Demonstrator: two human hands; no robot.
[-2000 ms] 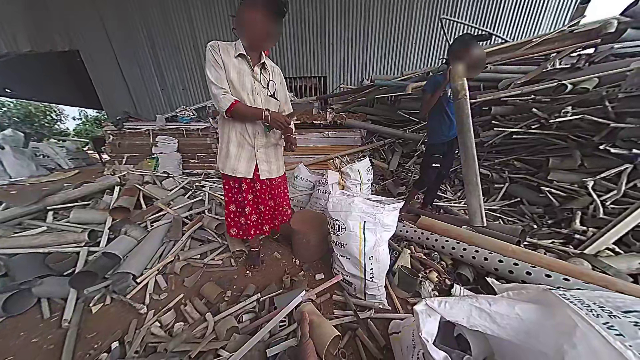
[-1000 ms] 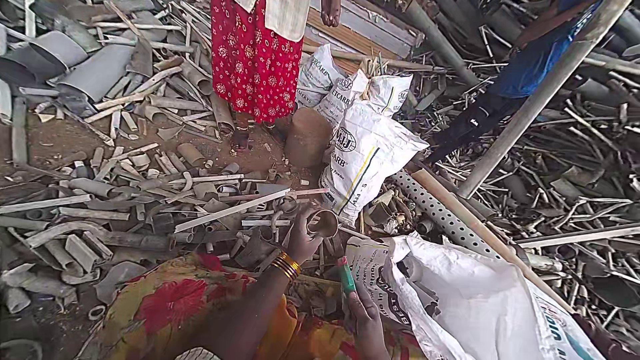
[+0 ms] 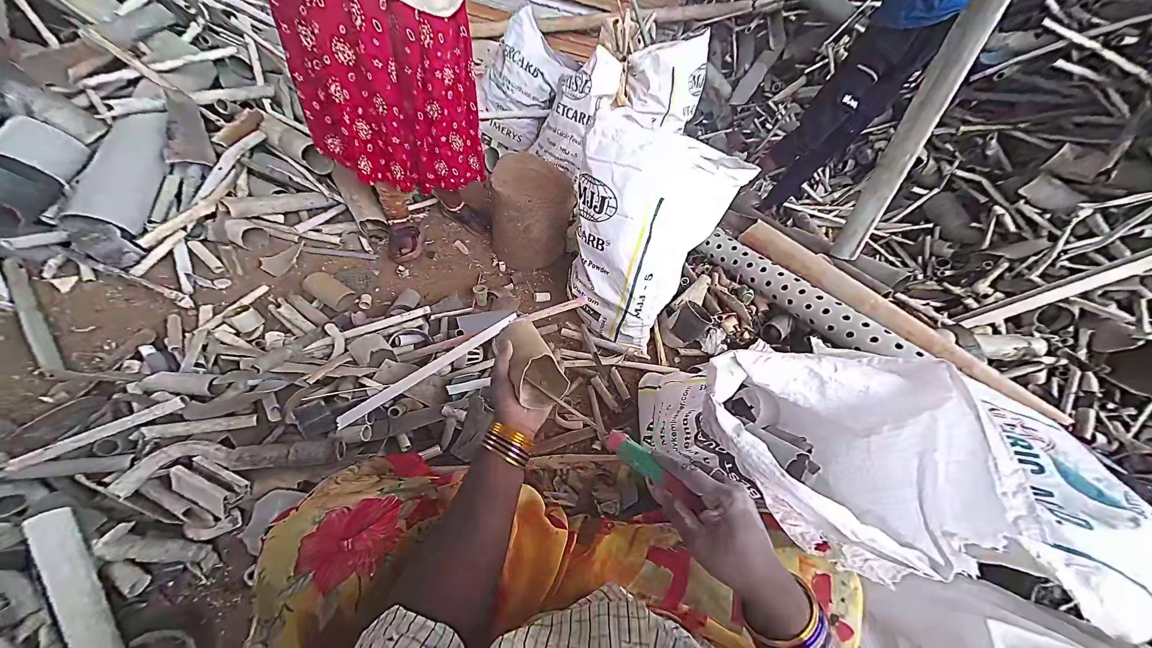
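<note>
My left hand (image 3: 517, 400) is closed around a short, broken-edged piece of tan pipe (image 3: 535, 362), its open end toward me. In my right hand (image 3: 715, 517) is a tool with a green and red handle (image 3: 641, 459); a thin shaft runs from it toward the pipe's open end. Whether the shaft touches the pipe, and what kind of tool it is, I cannot tell. Right of the pipe lies an open white woven sack (image 3: 864, 432) with grey pipe pieces (image 3: 778, 441) in its mouth.
Scrap pipes (image 3: 198, 405) cover the ground around me. Filled white sacks (image 3: 652, 207) stand ahead beside a brown cylindrical container (image 3: 531, 211). A person in a red patterned skirt (image 3: 387, 90) stands ahead left, another in dark trousers (image 3: 855, 108) at upper right. A perforated pipe (image 3: 810, 292) lies right.
The view has tilted down since the oldest frame. Both hands, low in view a second ago, hold the pipe piece and tool there too; the tool's shaft now shows by the pipe.
</note>
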